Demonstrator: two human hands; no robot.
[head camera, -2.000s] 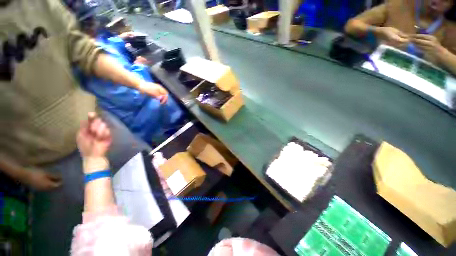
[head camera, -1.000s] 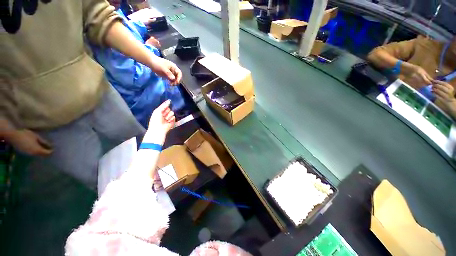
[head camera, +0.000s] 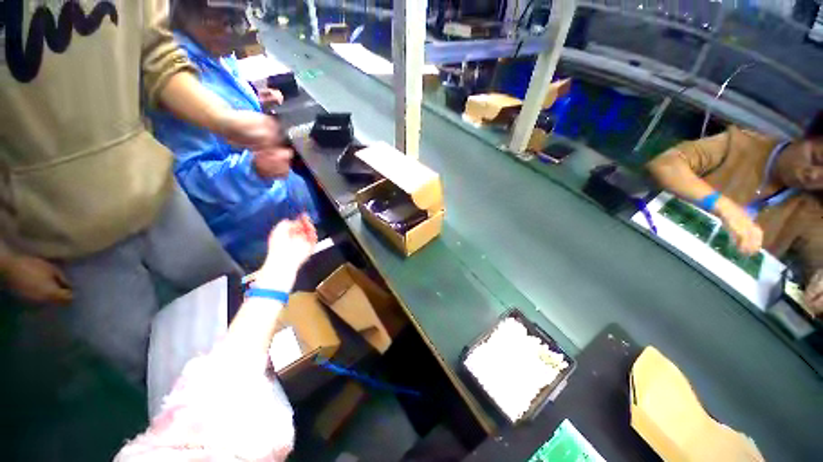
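Note:
My left hand (head camera: 291, 245), with a blue strap (head camera: 267, 295) at its wrist, is held out over the bench's near side, left of the open cardboard carton of dark parts (head camera: 397, 206). Its fingers are bent and slightly blurred; I cannot tell whether they hold anything. My right hand is out of the picture. A black bin of pale parts (head camera: 514, 368) stands on the bench edge. A green circuit board (head camera: 565, 446), cut off by the bottom edge, lies on the black mat (head camera: 591, 388).
A cardboard tray (head camera: 672, 406) lies at the right. Open cartons (head camera: 311, 329) sit below the bench edge. A person in a tan hoodie (head camera: 81, 135) stands at the left, near one in blue (head camera: 212, 171). Another person (head camera: 740, 171) works across the bench over boards. Two pale posts rise behind.
My left hand has moved right since the first frame and a little lower since the second. The standing person's hand has moved up and left. The view has shifted, showing less of the board.

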